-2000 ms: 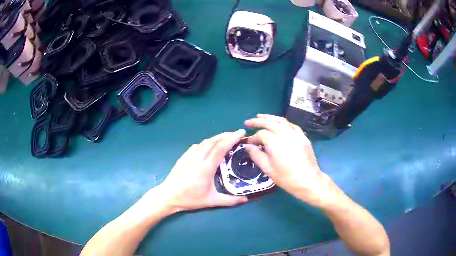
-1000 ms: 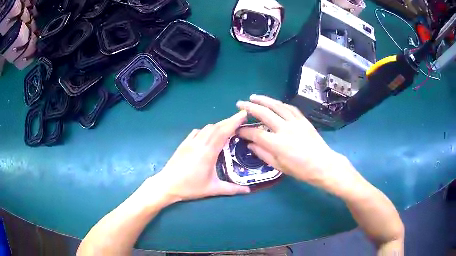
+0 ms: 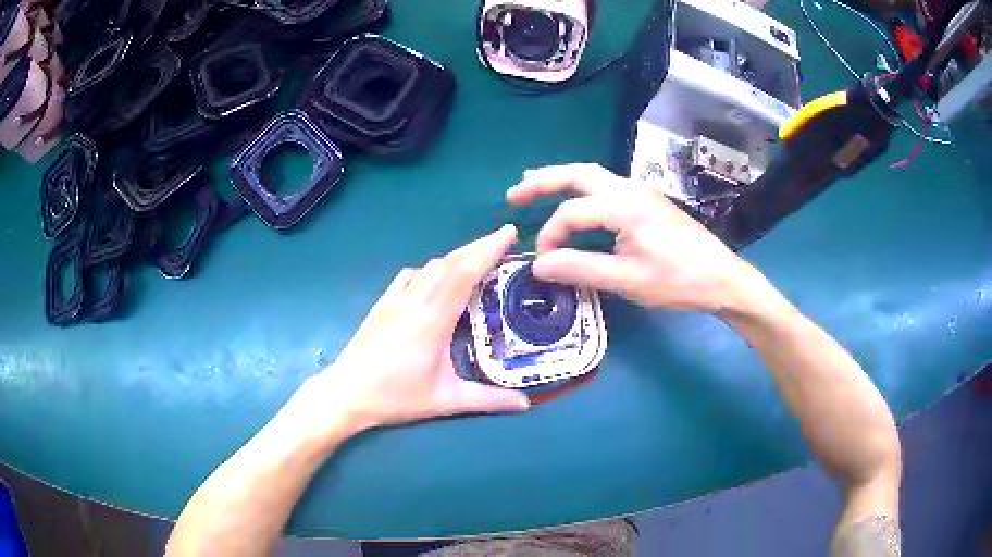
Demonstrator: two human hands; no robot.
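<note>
A camera housing (image 3: 530, 368) with a light rounded-square rim stands on the green mat in front of me, its open face up. A round black lens module (image 3: 541, 307) shows inside it. My left hand (image 3: 419, 337) holds the housing from its left side, fingers at the top corner and thumb at the lower edge. My right hand (image 3: 620, 239) is over the housing's upper right; its thumb and a curled finger are at the lens's top edge. Whether they pinch anything is not clear. A reddish-brown edge shows under the housing.
Black front covers (image 3: 326, 152) lie heaped at the left, beside pinkish stacked housings (image 3: 33, 98). Another housing (image 3: 557, 67) stands at the far middle. The screw feeder (image 3: 740, 103) is at the right, with the electric screwdriver (image 3: 816, 163) against it. Cables lie behind.
My right hand has lifted partly off the lens and curled its fingers, so more of the lens shows. My left hand still holds the housing. The whole view has shifted slightly.
</note>
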